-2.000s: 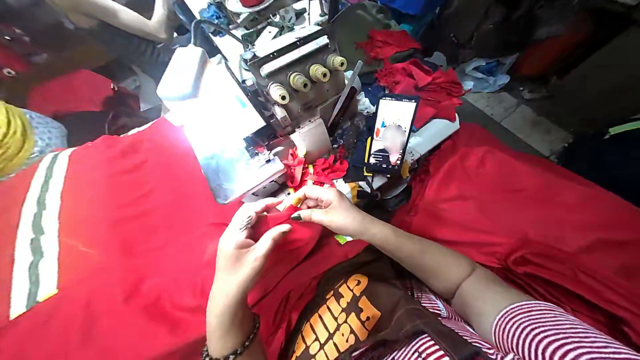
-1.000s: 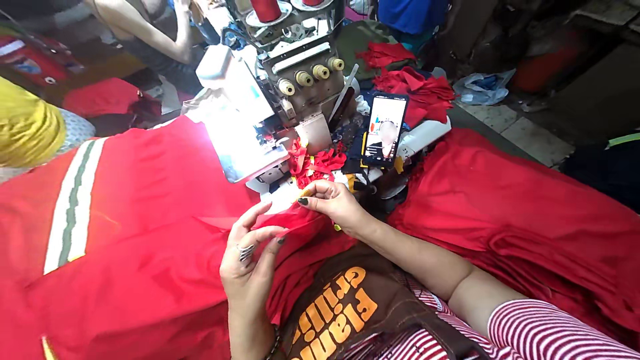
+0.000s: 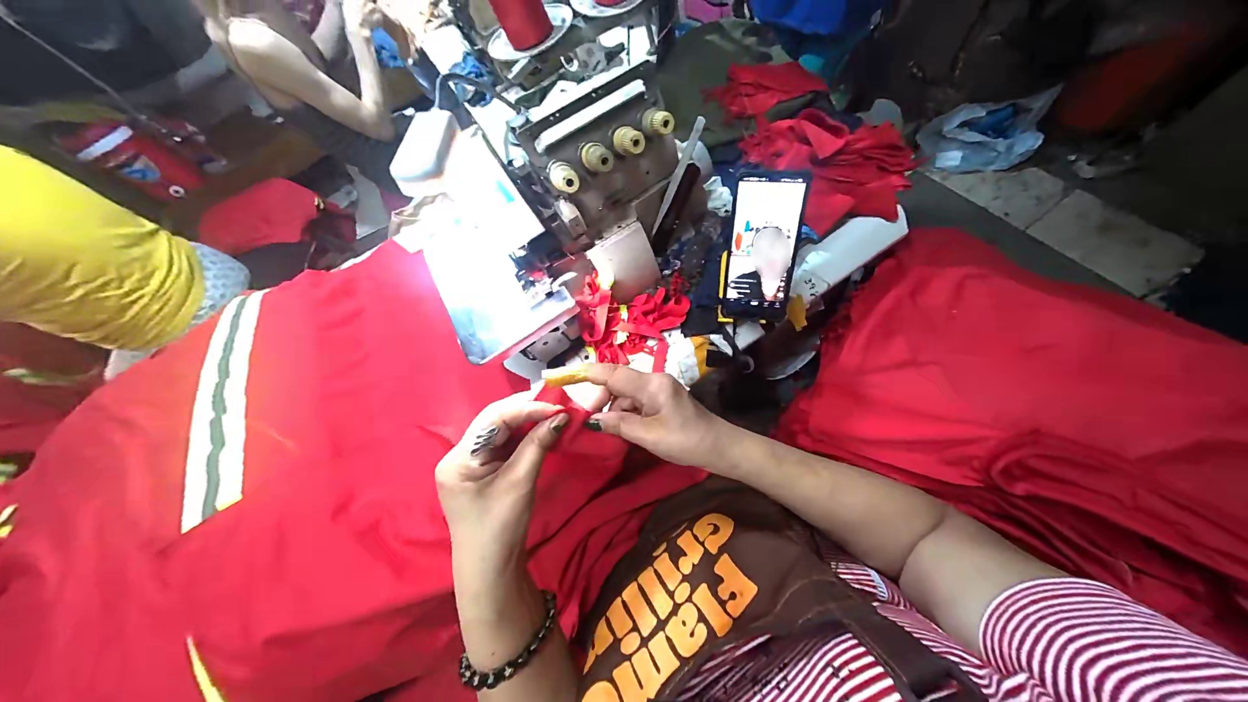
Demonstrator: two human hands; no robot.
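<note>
Red fabric (image 3: 341, 468) with a white and grey stripe spreads over the left side and up to both hands. My left hand (image 3: 497, 458), with a ring and a beaded bracelet, pinches an edge of this fabric between thumb and forefinger. Close beside it, my right hand (image 3: 653, 414) has its thumb and fingers at the same edge, with a yellow wrap or strip on its forefinger. Just beyond the hands stands an overlock sewing machine (image 3: 595, 156) with several cream tension dials, red scraps (image 3: 634, 317) heaped at its front. What lies between my right fingertips is partly hidden.
A lit smartphone (image 3: 765, 244) stands right of the machine. Another pile of red fabric (image 3: 1033, 409) lies at right, and more red cloth (image 3: 824, 156) behind the phone. A person in a yellow garment (image 3: 88, 249) is at far left; another person's arm (image 3: 292, 68) shows behind.
The view has shifted, bringing more of the yellow garment and the red thread cone into sight. My hands stay close together at the fabric edge, with the right forefinger now stretched further out.
</note>
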